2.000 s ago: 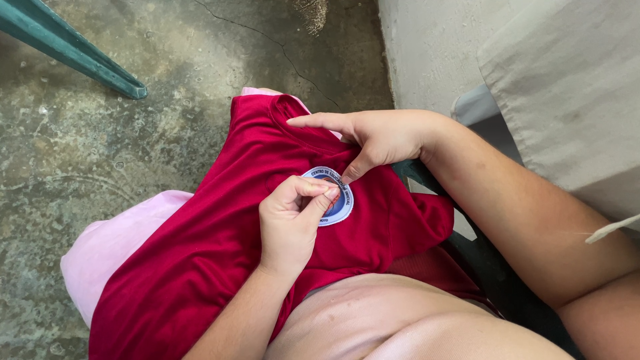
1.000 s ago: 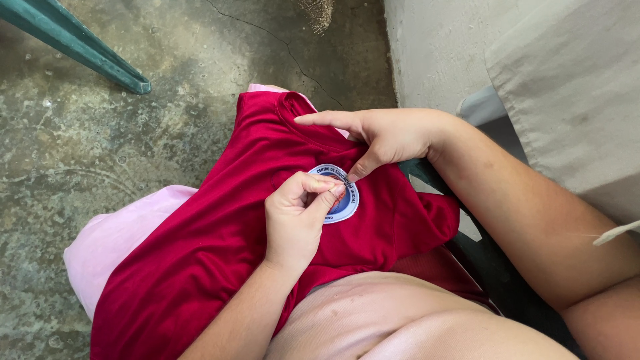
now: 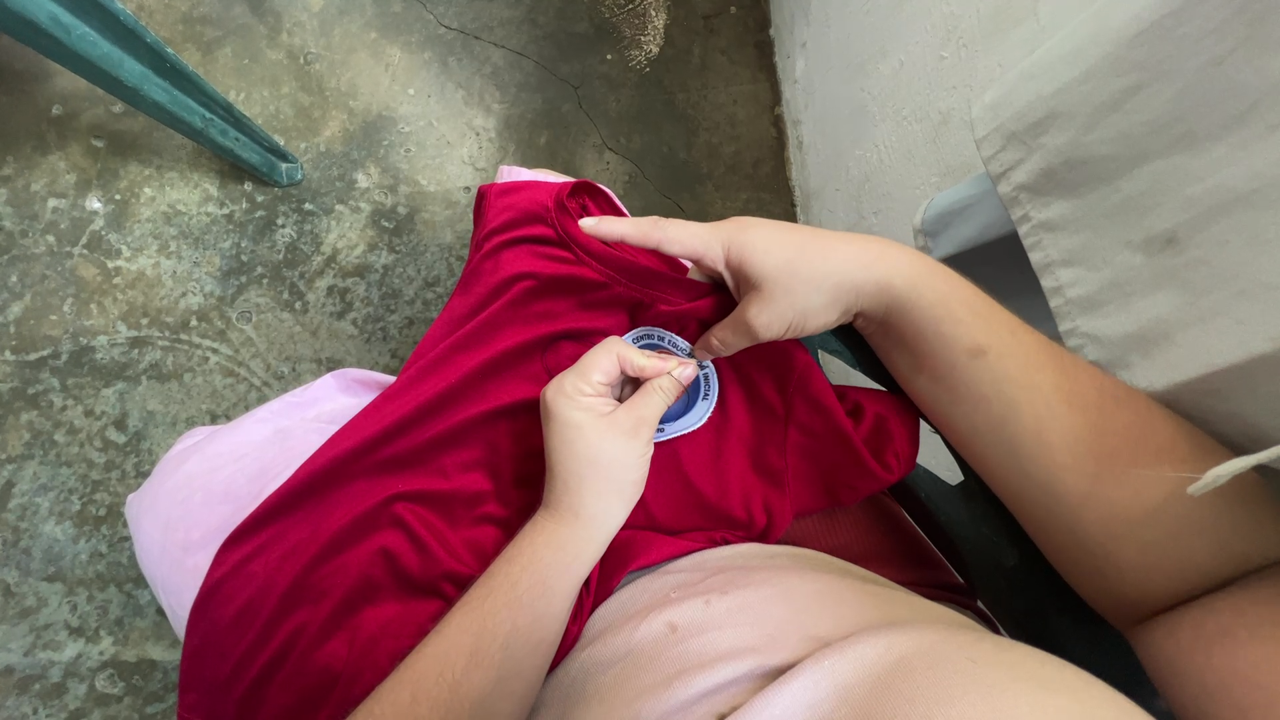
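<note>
A dark red cloth garment (image 3: 400, 470), with a stitched collar or sleeve opening, lies over my lap. On it is a round blue and white patch (image 3: 706, 400) bearing writing. My left hand (image 3: 610, 410) pinches thumb and forefinger over the patch, on something thin that looks like a needle, mostly hidden by the fingertips. Just to the right, the thumb of my right hand (image 3: 780, 290) presses at the patch's upper edge. Its forefinger stretches left along the opening's rim, and the other fingers are hidden behind the cloth, which this hand grips.
Pink cloth (image 3: 250, 470) shows beneath the red garment. A green plastic furniture leg (image 3: 210, 110) stands on the cracked concrete floor at upper left. On the right are a pale wall (image 3: 870, 110), a hanging beige cloth (image 3: 1150, 200) and part of a dark chair (image 3: 1010, 560) under my right arm.
</note>
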